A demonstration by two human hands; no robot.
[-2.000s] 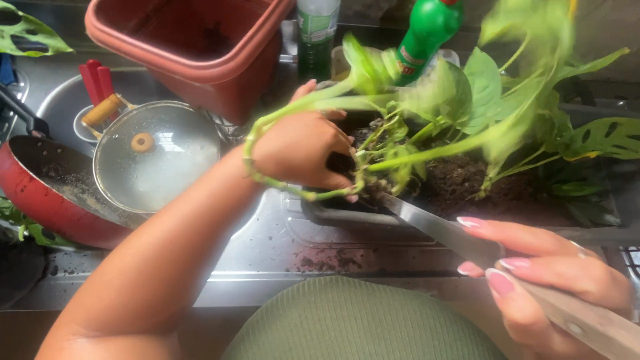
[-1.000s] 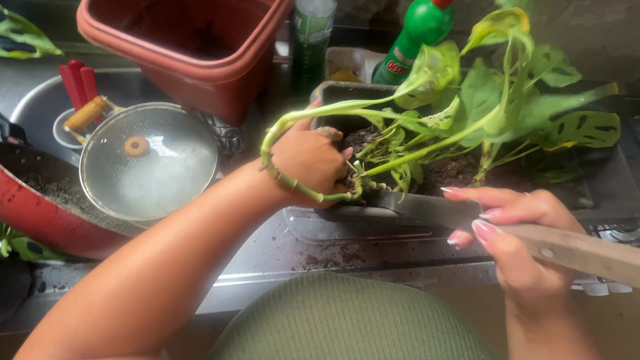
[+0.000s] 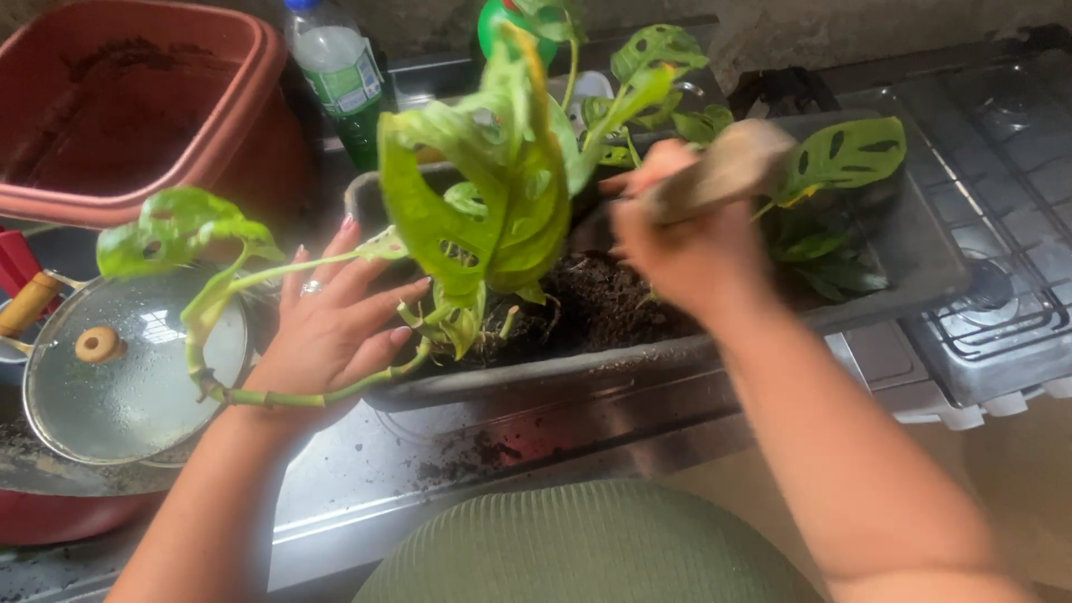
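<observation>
A grey rectangular planter (image 3: 544, 373) holds dark soil (image 3: 620, 301) and a holed-leaf plant, likely a monstera (image 3: 477, 201). One bare, jointed stem (image 3: 268, 398) curves out over the planter's left rim and across my left wrist. My left hand (image 3: 339, 310) lies with fingers spread at that rim, a ring on one finger, beside the stem. Above the soil, blurred, my right hand (image 3: 687, 234) is closed around the wooden handle (image 3: 724, 167) of a tool, a knife in the earlier frames. Its blade is hidden now.
A terracotta-coloured plastic pot (image 3: 268, 126) stands back left, beside a green-labelled bottle (image 3: 339, 84). A glass lid (image 3: 142, 360) and a red pan (image 3: 67, 515) are at the left. Spilled soil (image 3: 477, 456) dots the steel counter. A gas stove (image 3: 997, 276) is on the right.
My right hand has moved from the planter's front edge to above its soil, with the handle raised. My left hand has opened out at the left rim. The view has shifted right.
</observation>
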